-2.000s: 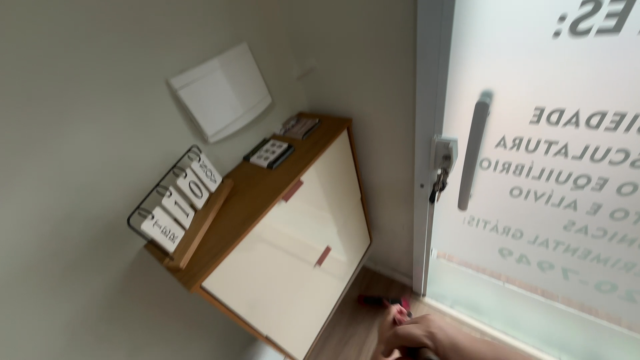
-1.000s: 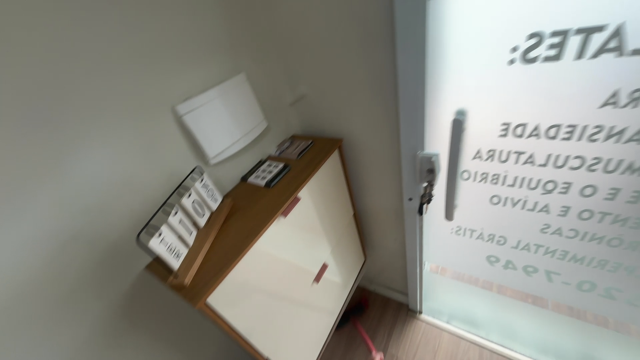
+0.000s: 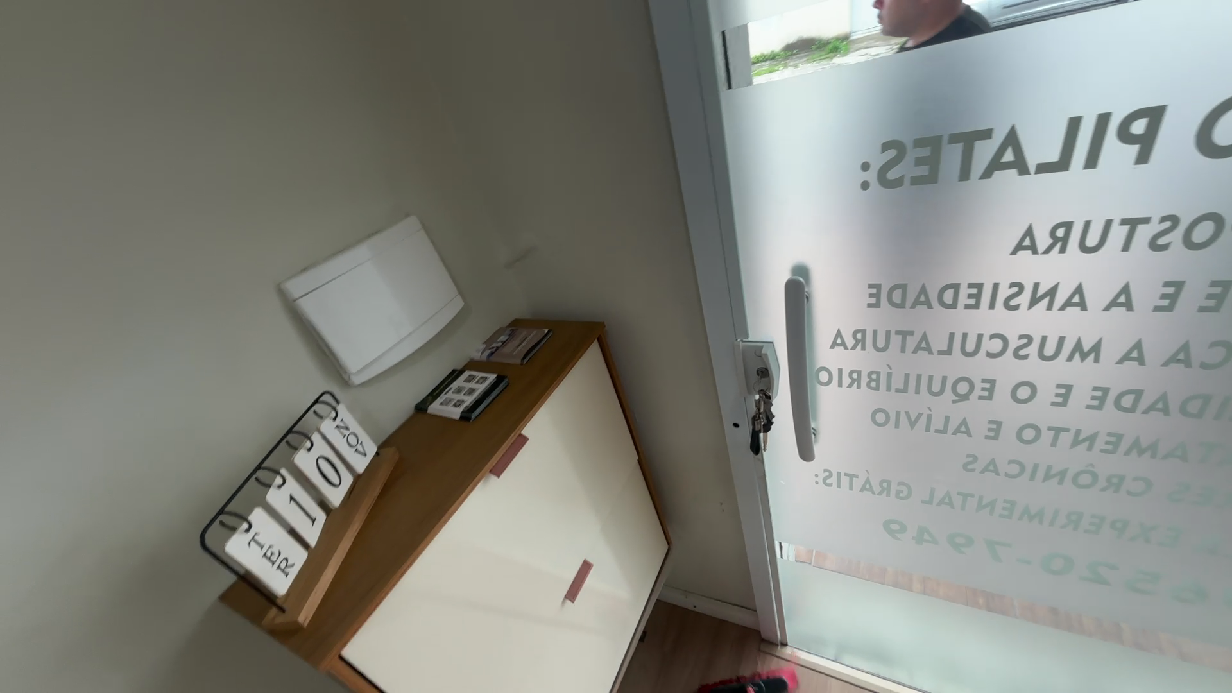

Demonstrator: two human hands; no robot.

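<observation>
Neither my left hand nor my right hand shows in the frame of now. At the bottom edge of the head view a red and black object [image 3: 756, 681] lies low by the door, cut off by the frame; its kind cannot be told. A wooden cabinet with white fronts [image 3: 510, 539] stands against the wall. On its top are a flip calendar [image 3: 308, 496] on a wooden base, a dark box with a white printed face [image 3: 464, 395] and a small stack of cards or booklets [image 3: 515, 345].
A frosted glass door [image 3: 943, 404] with mirrored lettering has a long handle [image 3: 799, 371] and a lock with hanging keys [image 3: 760, 419]. A white panel cover [image 3: 375, 300] is on the wall. Through the glass at the top, part of a person [image 3: 929, 21] shows outside.
A hand seen low near the door two seconds ago is out of view. The view has shifted, and a person behind the glass has come into sight.
</observation>
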